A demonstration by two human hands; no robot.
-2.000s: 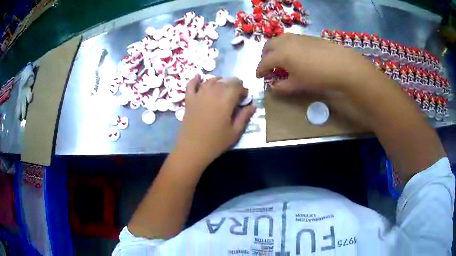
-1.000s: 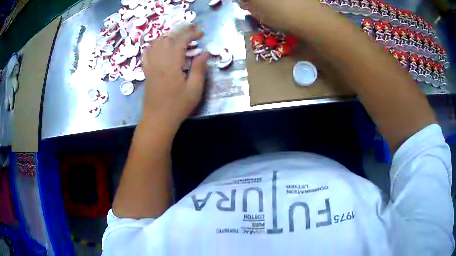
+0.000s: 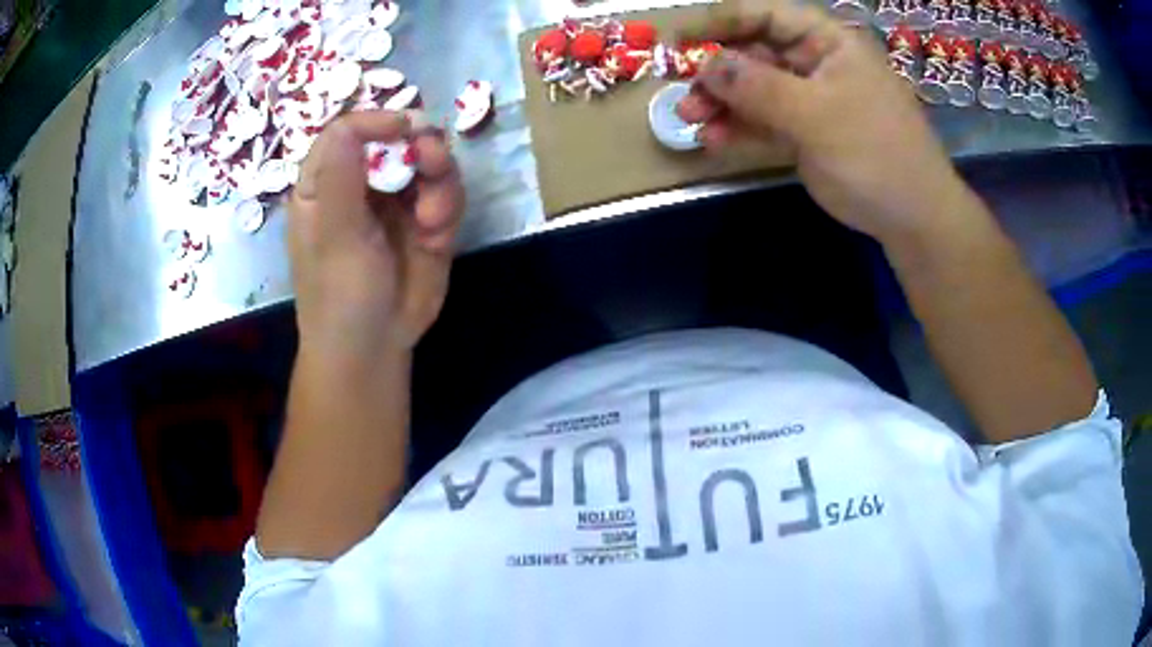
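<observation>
My left hand (image 3: 366,215) holds one white base with red shoes (image 3: 390,164) between its fingers, raised at the front of the heap of bases (image 3: 272,95). My right hand (image 3: 809,108) is over the shallow white round cup (image 3: 678,116) on the cardboard mat (image 3: 594,158). Its fingertips are pinched over the cup's right side, with something small and red at them; I cannot tell whether it is a figurine body. Several red figurine bodies (image 3: 588,51) lie on the mat's far part, beside the cup.
A single base (image 3: 474,106) lies between heap and mat. A few loose bases (image 3: 186,243) lie at the left. Rows of finished figures (image 3: 985,70) stand at the far right. Another cardboard sheet (image 3: 44,253) is at the left edge. Blue frames are below.
My left hand has lifted a base off the table. My right hand has come back from the far side to the cup. Figurine bodies now lie on the mat. The view has shifted.
</observation>
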